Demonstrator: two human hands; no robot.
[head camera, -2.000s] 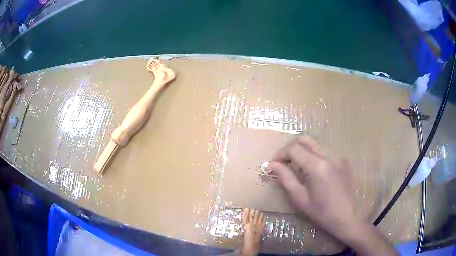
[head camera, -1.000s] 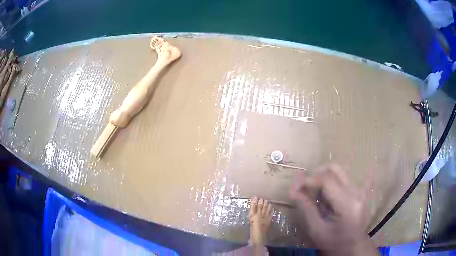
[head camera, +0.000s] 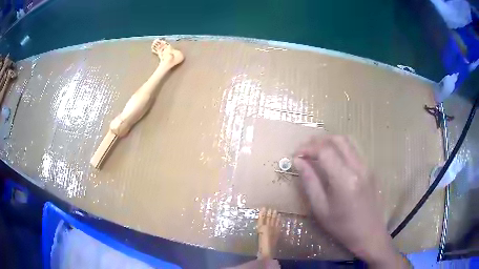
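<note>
A small round white cap (head camera: 285, 164) stands on the brown cardboard pad (head camera: 257, 181). A thin pale stick (head camera: 286, 172) lies just below it. My right hand (head camera: 341, 194) is beside the cap, thumb and fingertips close together; whether they pinch something small is not clear. A tan figure leg shows its toes and foot (head camera: 269, 226) at the bottom edge. My left hand (head camera: 254, 264) is mostly cut off there and holds this leg low down. Another figure leg (head camera: 139, 102) lies at the left, toes up, its squared peg towards me.
A green belt (head camera: 236, 18) runs behind the table. A dark strap (head camera: 437, 114) and a metal rod (head camera: 446, 210) are at the right, by a black cable (head camera: 430, 194). More legs (head camera: 5, 79) show at the far left. A blue crate (head camera: 48, 231) with white lining is bottom left.
My right hand has moved from the lower right back up to the cap. The view has shifted slightly. The leg at the left has stayed in place.
</note>
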